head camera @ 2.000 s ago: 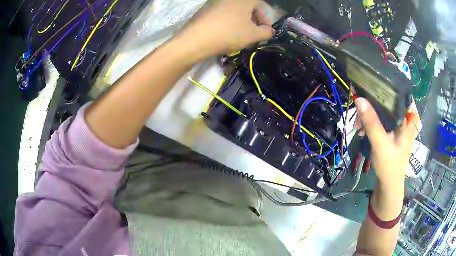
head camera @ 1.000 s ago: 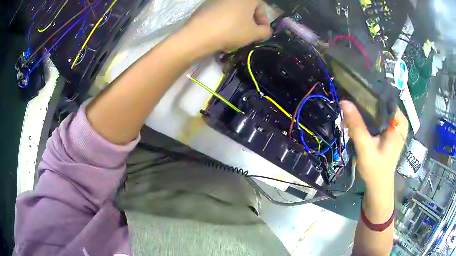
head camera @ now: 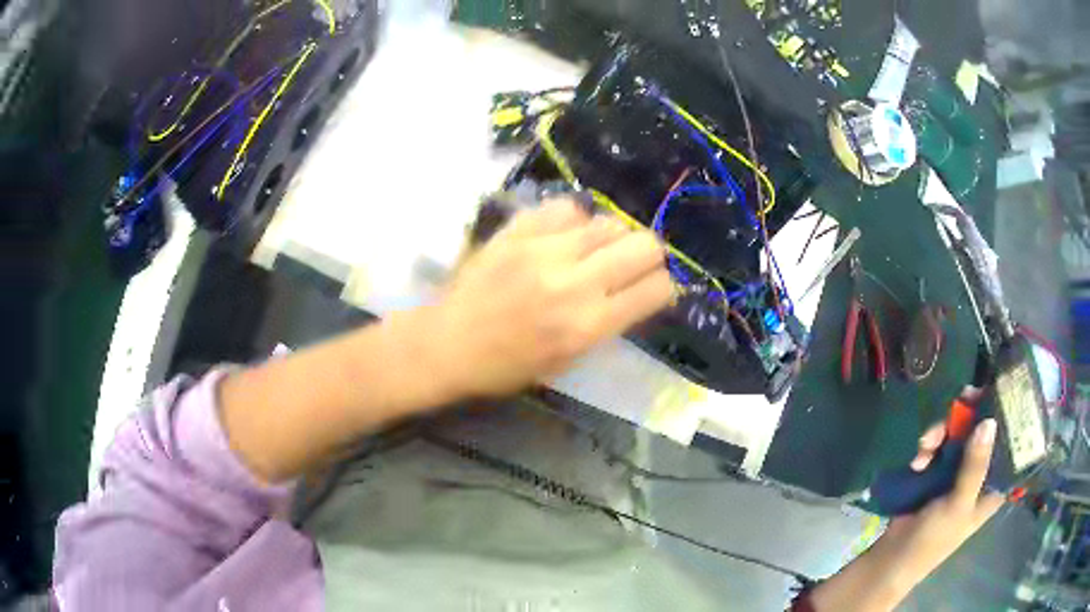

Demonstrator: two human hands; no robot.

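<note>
The black plastic housing lies on a white board, with yellow wire, looped blue wire and a small circuit board at its near right corner. My left hand is blurred over the housing's near left edge, fingers bent; what its fingertips touch or hold is hidden. My right hand, low at the right, is closed around the blue handle of the soldering gun, by the orange-red trigger. The gun is away from the housing, its barrel pointing up.
Red-handled pliers and a solder reel lie on the dark green mat right of the housing. Small black and yellow parts lie at the far side. Another wired housing is at upper left. A coiled black cord crosses the lap.
My left hand has moved from the housing's far side to its near left edge. My right hand has carried the gun away to the lower right. The view has shifted.
</note>
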